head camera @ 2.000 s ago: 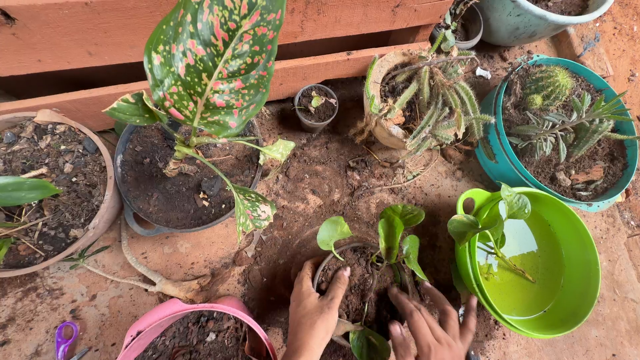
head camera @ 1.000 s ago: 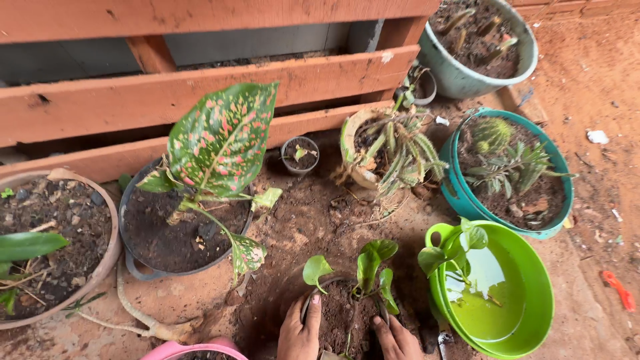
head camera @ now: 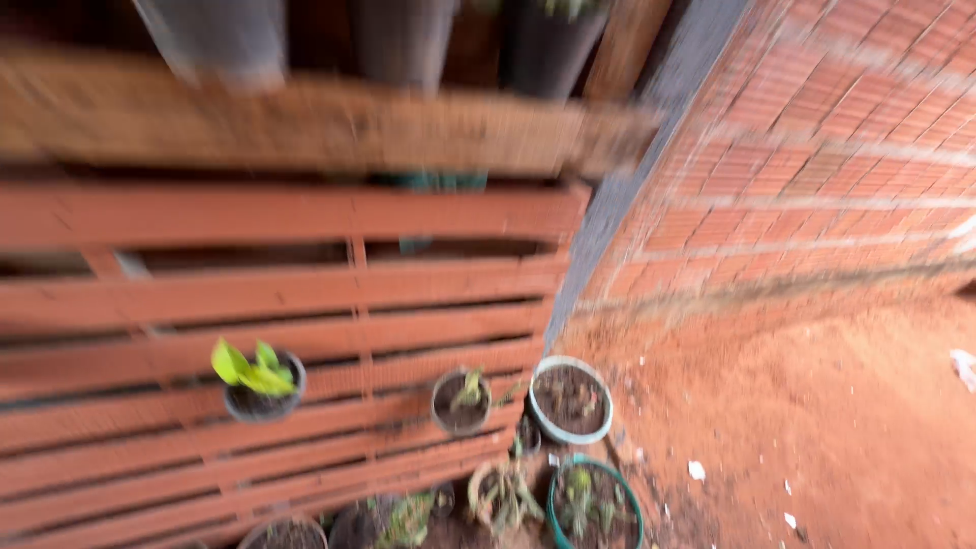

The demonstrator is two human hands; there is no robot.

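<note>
Neither of my hands shows in the head view, which is blurred. Near the bottom edge stand a teal pot of cacti and succulents point(head camera: 596, 507), a pot with trailing cactus stems point(head camera: 503, 496) and the speckled, pink-and-green leafed plant point(head camera: 408, 518), cut off below. A pale green-grey pot of soil point(head camera: 570, 400) stands behind the teal one. Two small potted plants hang on the slatted wooden panel: one with bright yellow-green leaves point(head camera: 255, 374), one with a small drooping plant point(head camera: 461, 400).
Wooden slats point(head camera: 267, 297) fill the left, below a wooden shelf beam point(head camera: 305, 122) that carries several pots. A grey post point(head camera: 602, 221) stands beside a red hollow-brick wall point(head camera: 823, 130). Reddish ground point(head camera: 762, 427) with white scraps lies at the right.
The view has swung far up, toward the panel and wall. My two hands, earlier around the soil of a small leafy plant's pot, are out of view, as are that pot and the lime-green tub.
</note>
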